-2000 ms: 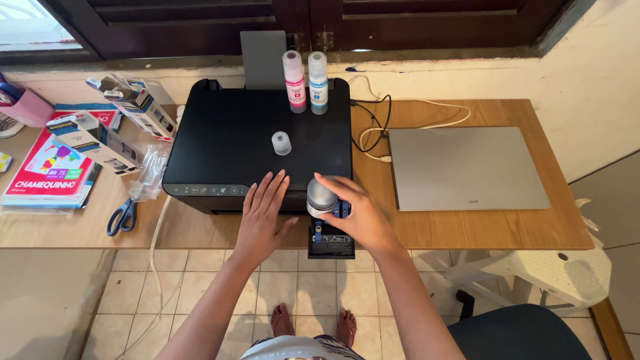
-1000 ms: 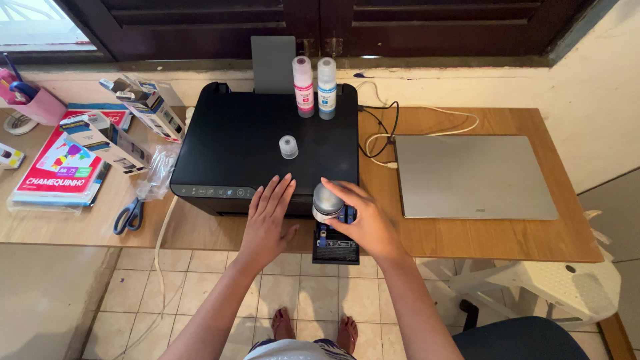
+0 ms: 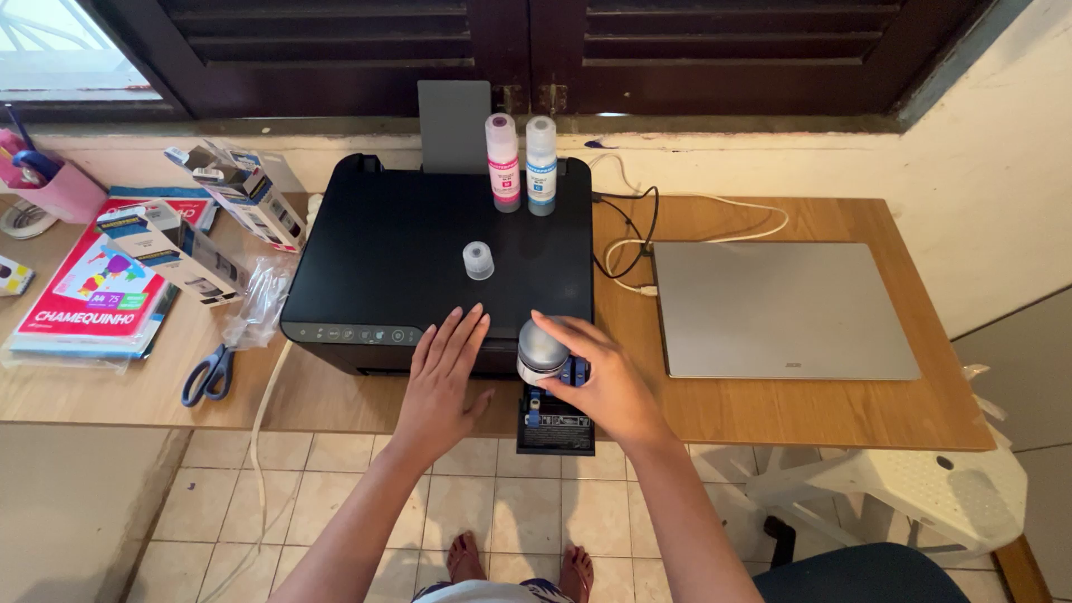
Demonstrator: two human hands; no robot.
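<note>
My right hand (image 3: 605,377) grips an upended ink bottle (image 3: 543,347) over the ink tank compartment (image 3: 556,423) at the printer's front right corner, where blue tank caps show. The bottle's nozzle is hidden beneath it. My left hand (image 3: 448,381) rests with fingers spread and fingertips on the front edge of the black printer (image 3: 419,260), holding nothing. A translucent bottle cap (image 3: 478,260) stands on the printer's lid. Behind it, near the back edge, stand a magenta ink bottle (image 3: 503,167) and a cyan ink bottle (image 3: 541,172), both upright and capped.
A closed laptop (image 3: 787,310) lies right of the printer, with cables (image 3: 641,243) between them. To the left are opened cartons (image 3: 180,255), a plastic wrapper (image 3: 258,306), blue-handled scissors (image 3: 209,375), a paper pack (image 3: 96,289) and a pink pen holder (image 3: 63,191). A white stool (image 3: 913,494) stands below right.
</note>
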